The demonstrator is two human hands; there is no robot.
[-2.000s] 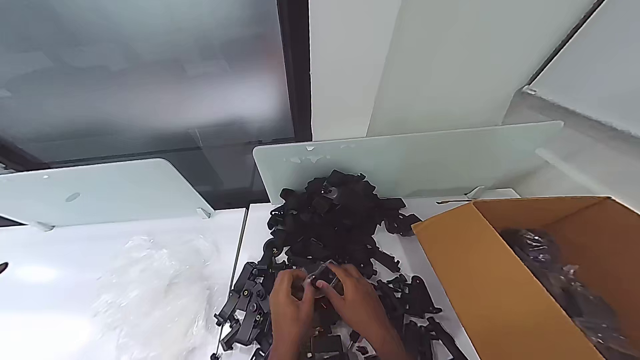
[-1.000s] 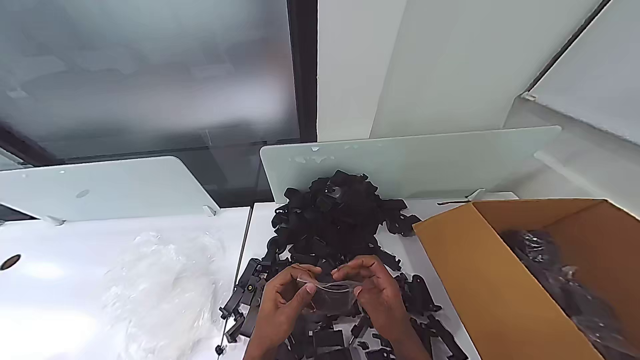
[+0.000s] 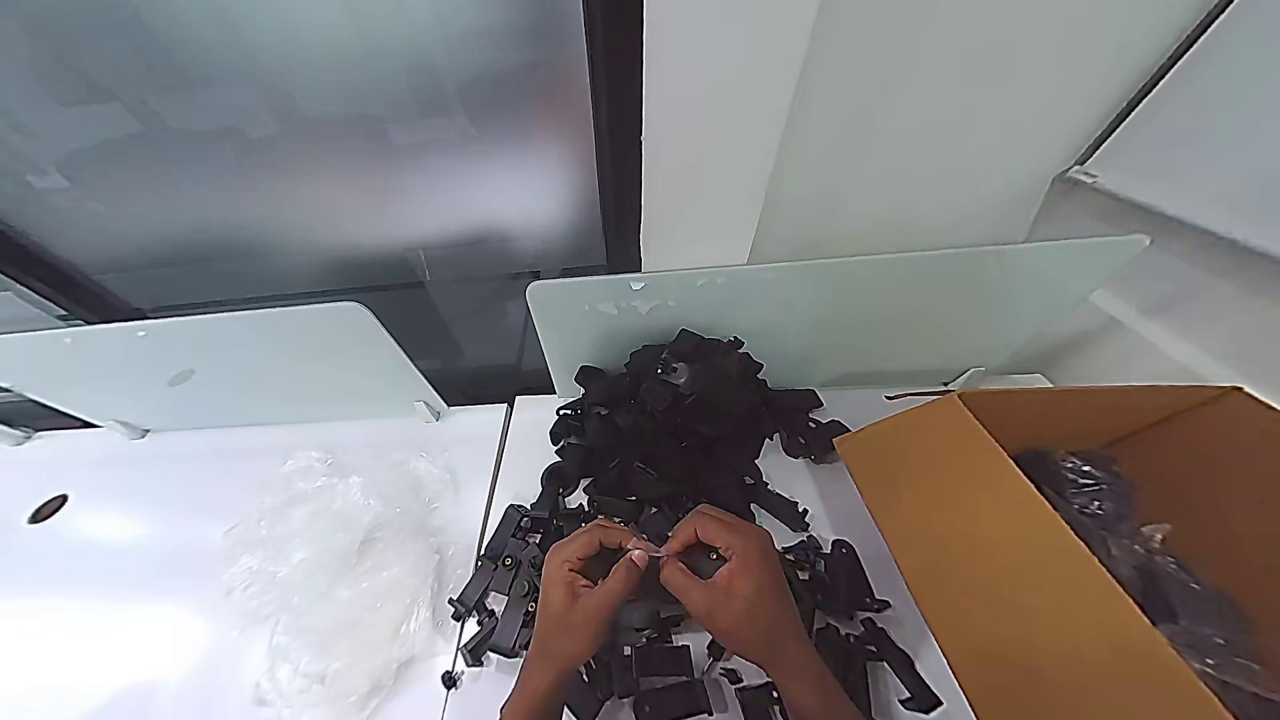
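Note:
My left hand point(image 3: 590, 590) and my right hand point(image 3: 735, 590) meet over a heap of black plastic parts point(image 3: 680, 430). Between the thumb and forefinger of each hand the edge of a small clear plastic bag point(image 3: 650, 549) is pinched. The rest of the bag is hard to make out against the dark parts, and whether anything is in it cannot be told. Black parts with small brass-coloured inserts point(image 3: 508, 562) lie left of my left hand. Several block-shaped black pieces point(image 3: 662, 660) lie below both hands.
A pile of crumpled clear plastic bags point(image 3: 350, 580) lies on the white table point(image 3: 150, 500) at left. An open cardboard box point(image 3: 960, 560) at right holds plastic-wrapped dark items point(image 3: 1130, 540). Frosted glass dividers point(image 3: 830, 320) stand along the back edge, and a round cable hole point(image 3: 47, 508) is far left.
Two seconds ago my fingers were around a small clear-wrapped item; one second ago they held a clear bag spread at its edge. Now my fingertips are closer together on the edge.

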